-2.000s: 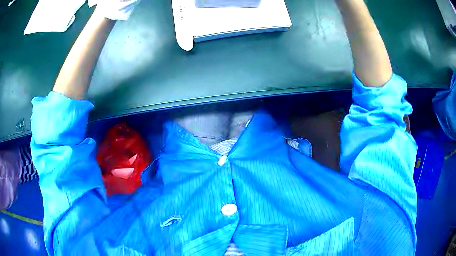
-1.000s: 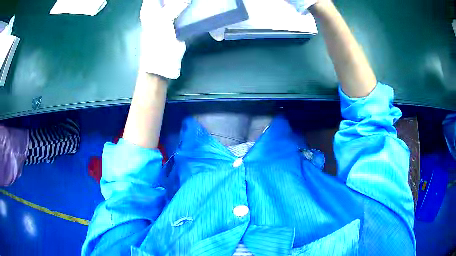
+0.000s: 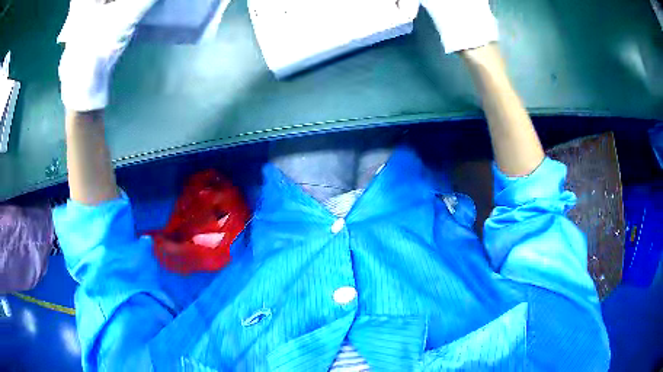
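A white box (image 3: 331, 29) lies on the dark green bench at top centre, turned slightly, its upper part cut off by the picture's edge. My left hand (image 3: 94, 54), in a white glove, is at the upper left and holds a flat grey slab with a pale rim (image 3: 177, 20), left of the box. Its fingertips are overexposed and partly cut off. My right hand (image 3: 463, 23), also gloved, is at the box's right end. Its fingers are cut off and blend into the white, so its grip is unclear.
The bench (image 3: 291, 109) has its near edge close to my body. A white stacked item (image 3: 7, 109) lies at the far left. Below the edge are a crumpled red bag (image 3: 200, 229), a brown carton (image 3: 597, 211) and a blue object (image 3: 643, 232) at right. Another person's sleeve (image 3: 25, 247) shows at left.
My left hand has carried the grey slab left, away from the box. The box now sits further left and tilted. My right hand shows more fully at its right end.
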